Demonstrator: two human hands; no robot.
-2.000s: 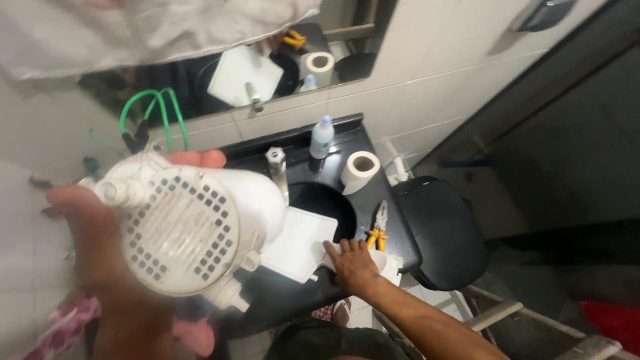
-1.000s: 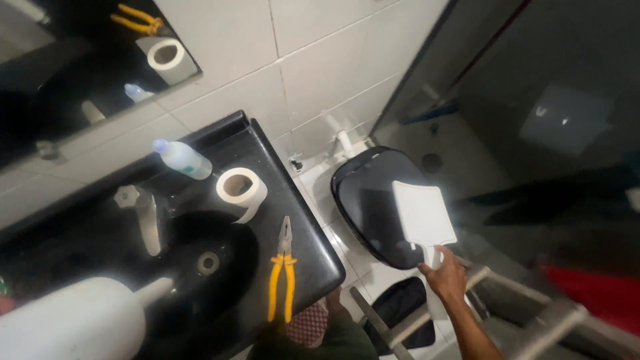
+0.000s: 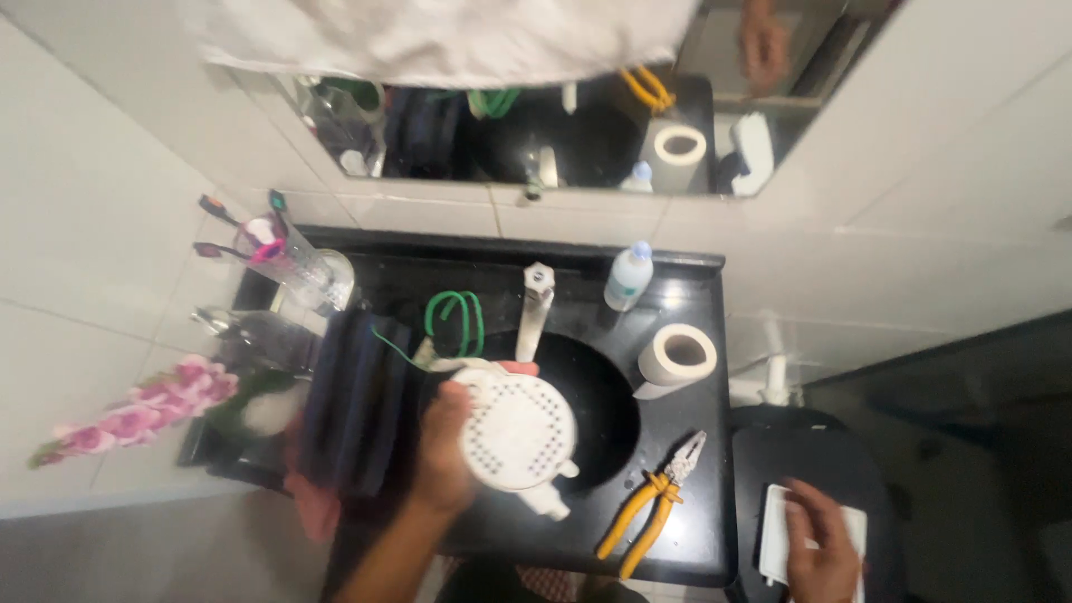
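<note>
My left hand (image 3: 445,452) grips a white plastic electric shower head (image 3: 519,431), its perforated round face turned up, above the black sink basin (image 3: 599,410). Green wire (image 3: 456,322) curls beside it. At the lower right, my right hand (image 3: 816,544) is over a flat white plastic panel (image 3: 775,536) lying on the black toilet lid (image 3: 796,452); blur hides whether its fingers still touch the panel. Combination pliers with yellow handles (image 3: 657,502) rest on the black countertop (image 3: 578,544), right of the basin.
Behind the basin stands a chrome faucet (image 3: 534,310). A small bottle (image 3: 628,276) and a toilet paper roll (image 3: 678,356) are to its right. At left are a toothbrush cup (image 3: 289,260), dark folded cloth (image 3: 356,402) and pink flowers (image 3: 142,406). A mirror (image 3: 578,138) hangs above.
The panel, held by my right hand one second ago, now lies on the toilet lid. The view has swung back to the left, and the shower head is over the basin.
</note>
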